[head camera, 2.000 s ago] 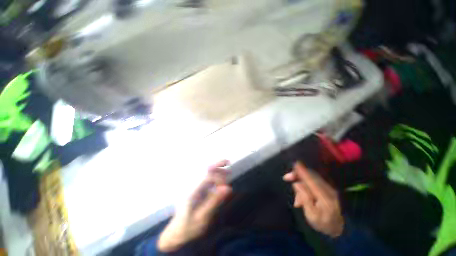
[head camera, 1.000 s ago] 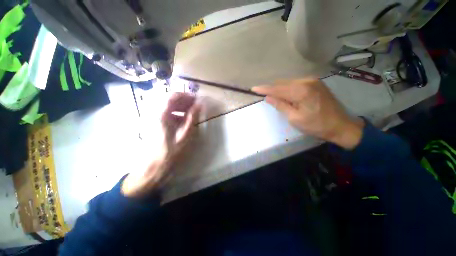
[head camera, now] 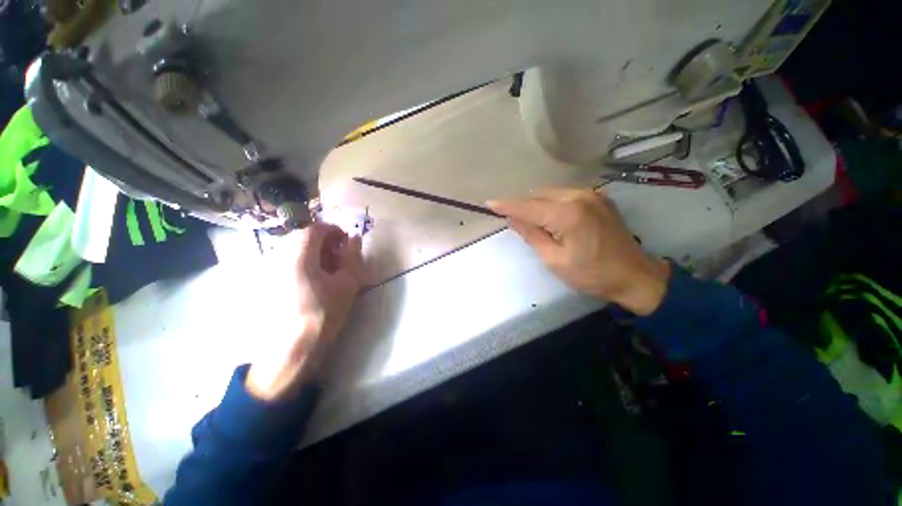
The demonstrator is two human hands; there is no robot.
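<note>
The cream-white sewing machine head [head camera: 396, 59] spans the top of the view. My left hand [head camera: 326, 272] is at the needle area at its left end, fingers curled in bright glare; whether they hold a part cannot be told. My right hand [head camera: 584, 242] grips a long thin dark screwdriver [head camera: 420, 195] whose shaft points left over the beige machine bed [head camera: 445, 143]. Its tip is right of my left fingers, apart from the needle area. The handle is hidden in my right hand. The presser foot is lost in glare and behind my fingers.
Red-handled snips [head camera: 665, 177] and black-looped scissors [head camera: 776, 148] lie at the table's right end. Neon green and white pieces [head camera: 49, 237] and dark cloth lie at the left, above yellow printed tape [head camera: 102, 395]. Ridged knobs [head camera: 175, 89] stick out from the machine head.
Two seconds ago both hands were apart before the table's front edge. Since one second ago the view has shifted; my left hand remains by the needle area and my right still holds the screwdriver.
</note>
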